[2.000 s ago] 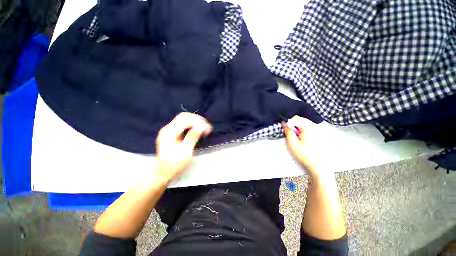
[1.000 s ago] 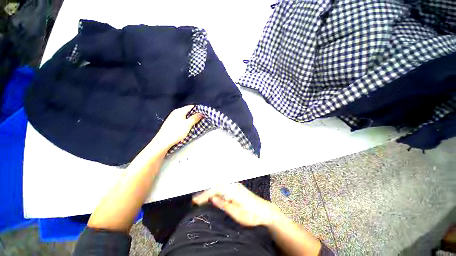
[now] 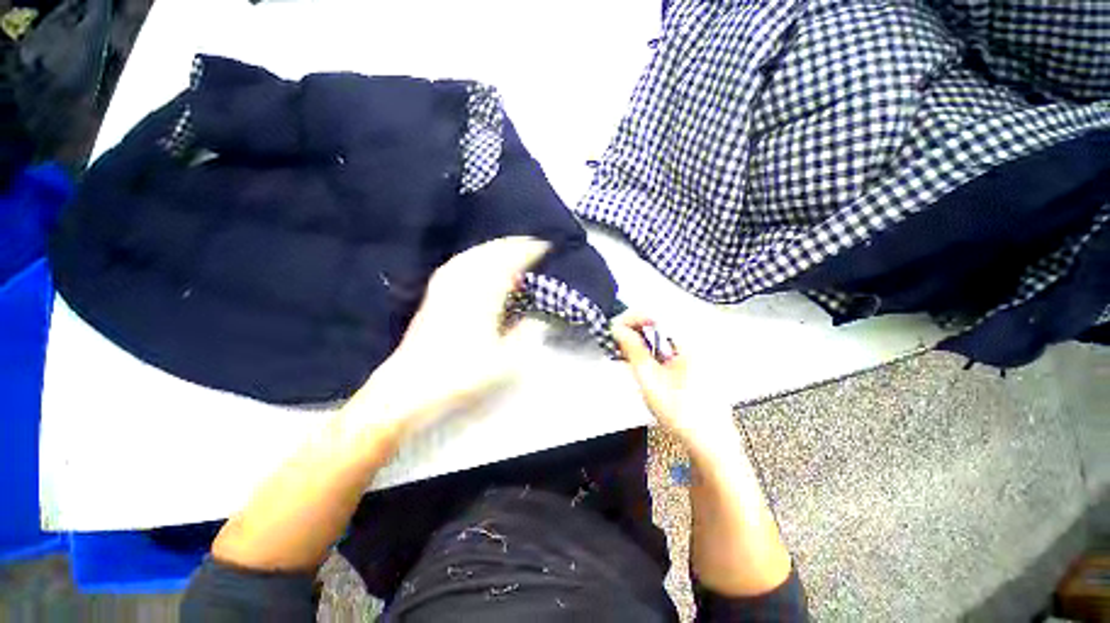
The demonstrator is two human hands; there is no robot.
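A navy padded vest [image 3: 304, 231] lies on the white table, with black-and-white check showing at its armholes and along its turned-up near edge. My left hand [image 3: 469, 323] is blurred over the vest's near edge; whether its fingers hold the cloth cannot be told. My right hand [image 3: 657, 365] grips the right corner of the vest's edge. A small pinkish and pale thing, possibly thread snips [image 3: 661, 346], shows in my right hand. Pale thread ends lie on the navy cloth.
A large heap of check and navy garments [image 3: 840, 134] lies at the table's right. Blue bins [image 3: 24, 402] stand at the left. The white tabletop [image 3: 158, 450] has its near edge above my black apron [image 3: 523, 560], which bears thread bits. Speckled floor shows at the lower right.
My right hand has moved from my lap up to the vest's right corner. My left hand has shifted slightly right and blurred. The vest's body has hardly moved since one second ago.
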